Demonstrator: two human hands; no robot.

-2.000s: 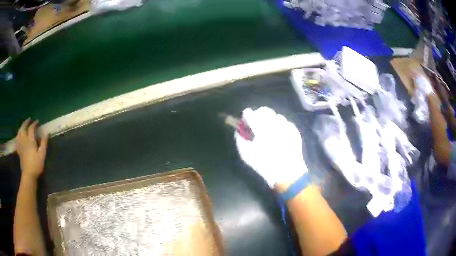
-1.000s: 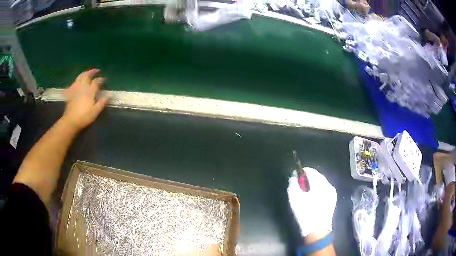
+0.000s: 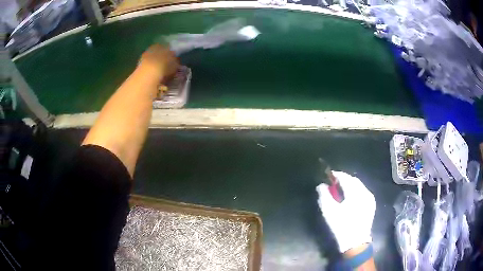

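My left hand (image 3: pixel 160 61), bare and blurred, is over the green belt at the upper left, at the top of an open white socket housing (image 3: pixel 176 90) with a yellow part inside. Its fingers are partly hidden, and I cannot tell whether they grip the housing. A bagged cord (image 3: pixel 212 38) trails to the right behind the hand. My right hand (image 3: pixel 347 211), in a white glove with a blue wrist band, holds small red-handled pliers (image 3: pixel 333 186) above the dark bench, jaws pointing up and away.
A cardboard tray (image 3: pixel 257 241) of thin silver pins (image 3: pixel 185 238) lies at the front. A pale rail (image 3: pixel 265 118) edges the green belt (image 3: pixel 296 69). White socket units (image 3: pixel 454 151) with bagged cords (image 3: pixel 410 227) stand at the right. A blue sheet (image 3: pixel 442 103) with more bagged items lies behind them.
My left hand has moved from the rail onto the belt, to a socket housing that now shows there. My right hand still holds the pliers, slightly further right in view.
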